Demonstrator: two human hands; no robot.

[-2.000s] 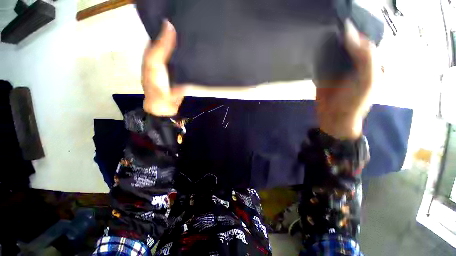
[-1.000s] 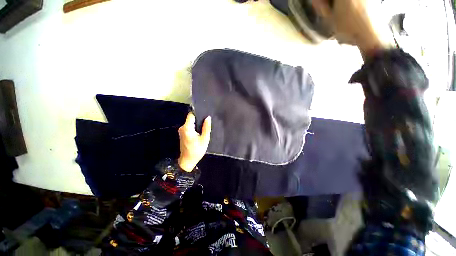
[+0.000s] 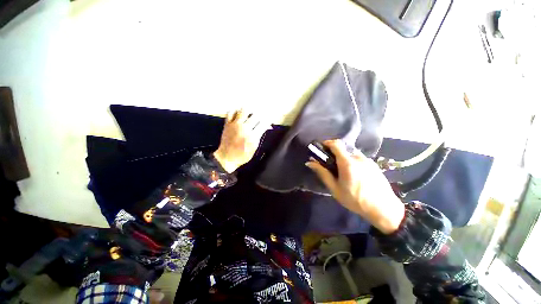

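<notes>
Dark navy cloth (image 3: 439,178) lies along the table's front edge, with a white stitched line at its left part. A grey-purple press cloth (image 3: 332,107) with a pale frayed edge lies over its middle, folded and bunched up. My right hand (image 3: 362,184) grips the dark handle of a steam iron (image 3: 321,154) on the press cloth; the hand and cloth hide most of the iron. My left hand (image 3: 238,141) rests on the navy cloth left of the press cloth, fingers apart near its back edge, holding nothing visible.
A pale hose (image 3: 421,157) and dark cord (image 3: 425,77) run from the iron to the right and back. A dark flat plate (image 3: 403,15) lies at the back. A dark wooden block (image 3: 12,133) is at the far left. Small tools (image 3: 486,43) lie at the back right.
My right hand has brought the iron from the back right onto the press cloth. The press cloth was spread flat and is now folded. My left hand has moved slightly off it.
</notes>
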